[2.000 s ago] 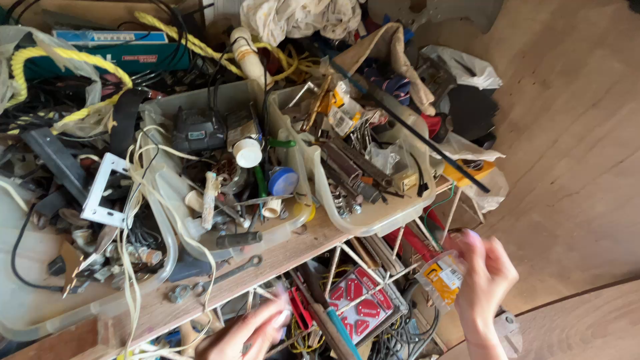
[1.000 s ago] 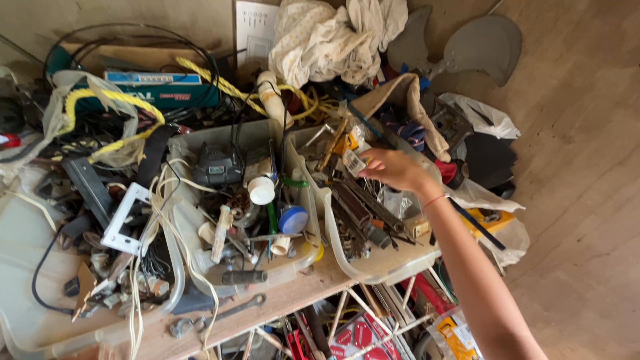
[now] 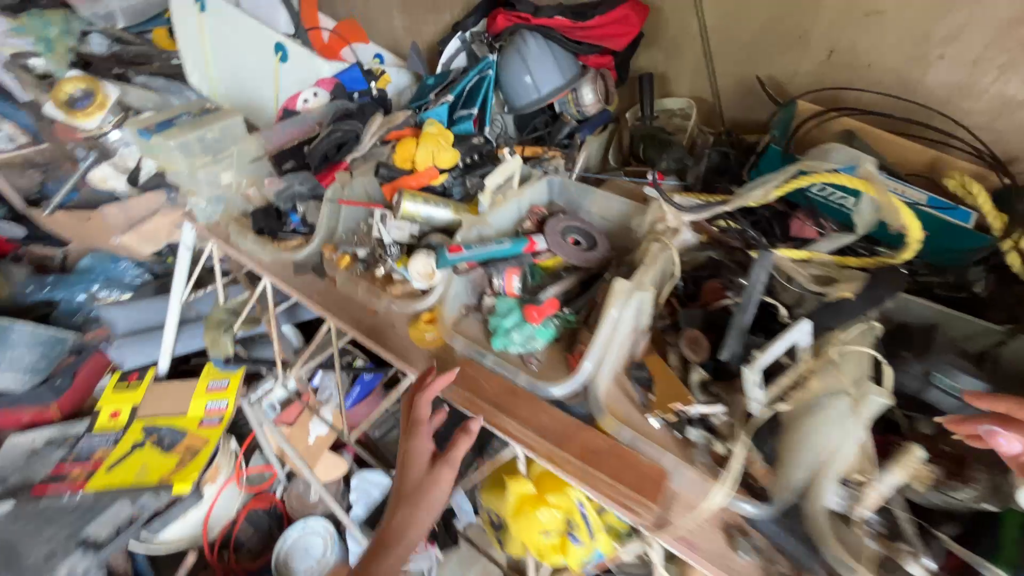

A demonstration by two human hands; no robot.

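My left hand (image 3: pixel 432 448) is raised in front of the wooden shelf edge (image 3: pixel 552 432), fingers apart and holding nothing. At the right border only the fingers of my right hand (image 3: pixel 988 424) show, spread and with nothing seen in them, over a blurred bin of cords and parts. Between the hands, a clear plastic bin (image 3: pixel 576 376) holds a teal-and-red tool (image 3: pixel 492 252), a round abrasive disc (image 3: pixel 576 238) and a green plastic bundle (image 3: pixel 524 324). A white rectangular frame (image 3: pixel 776 364) lies among pale cords, left of my right hand.
Yellow rope (image 3: pixel 912 220) loops over a teal case at the right back. A grey hard hat (image 3: pixel 538 70) and yellow gloves (image 3: pixel 428 146) lie behind the bins. Below the shelf are a yellow plastic bag (image 3: pixel 544 516), yellow packaging (image 3: pixel 164 432) and a white lidded container (image 3: pixel 308 548).
The view has swung far to the left. My right hand, earlier over a bin with a small item in its fingers, is now at the right border. My left hand has come fully into view.
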